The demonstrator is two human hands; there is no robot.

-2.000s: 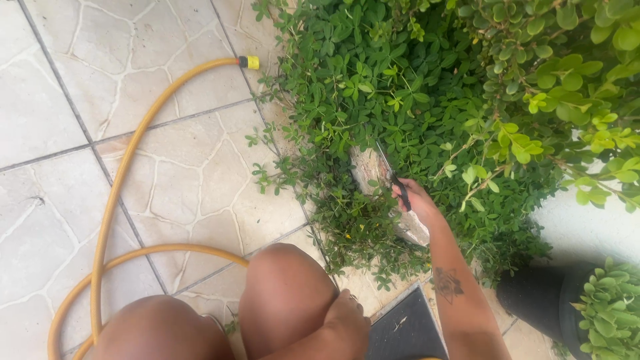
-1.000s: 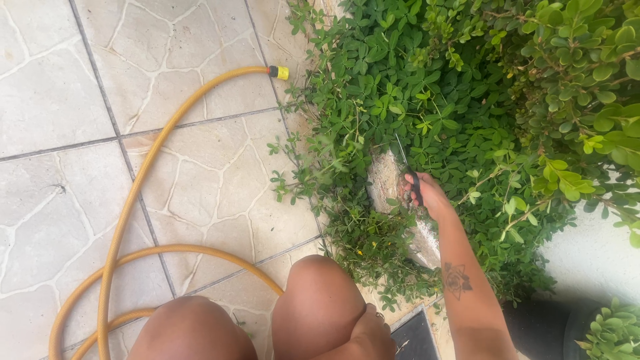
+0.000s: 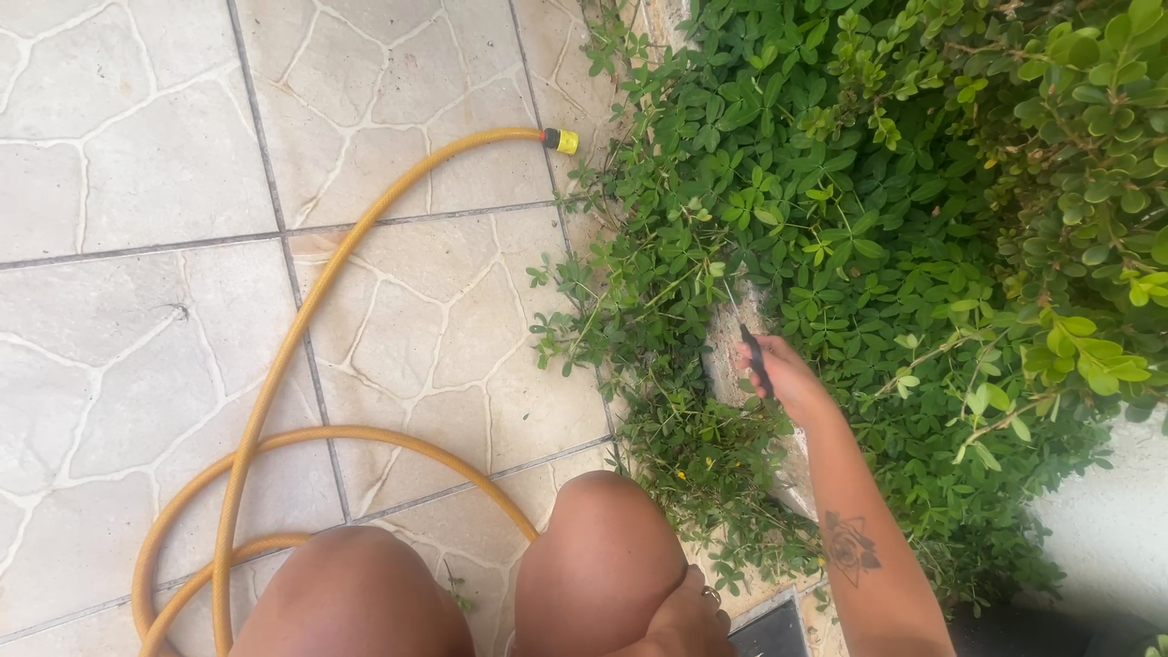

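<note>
Black-handled scissors (image 3: 756,360) are in my right hand (image 3: 785,376), their narrow metal blades pointing up the view into the leaves. The hand is over a rough stone or concrete border (image 3: 727,351) between leafy ground-cover plants (image 3: 849,265) and a strip of stems (image 3: 703,456) that spills onto the tiles. Whether the blades touch a stem is not clear. My left hand (image 3: 695,613), with a ring on one finger, rests against the side of my knee at the bottom; part of it is hidden and no object shows in it.
A yellow-orange hose (image 3: 301,328) loops over stone-patterned tiles (image 3: 420,338), its yellow connector (image 3: 567,141) close to the plants. A rounded-leaf shrub (image 3: 1104,173) overhangs at the right. A white wall (image 3: 1109,511) and a dark flat panel (image 3: 774,631) lie lower right.
The border is exposed beside my right hand throughout, and the scissors stay in that hand. The view has shifted somewhat. My left hand remains at my knee.
</note>
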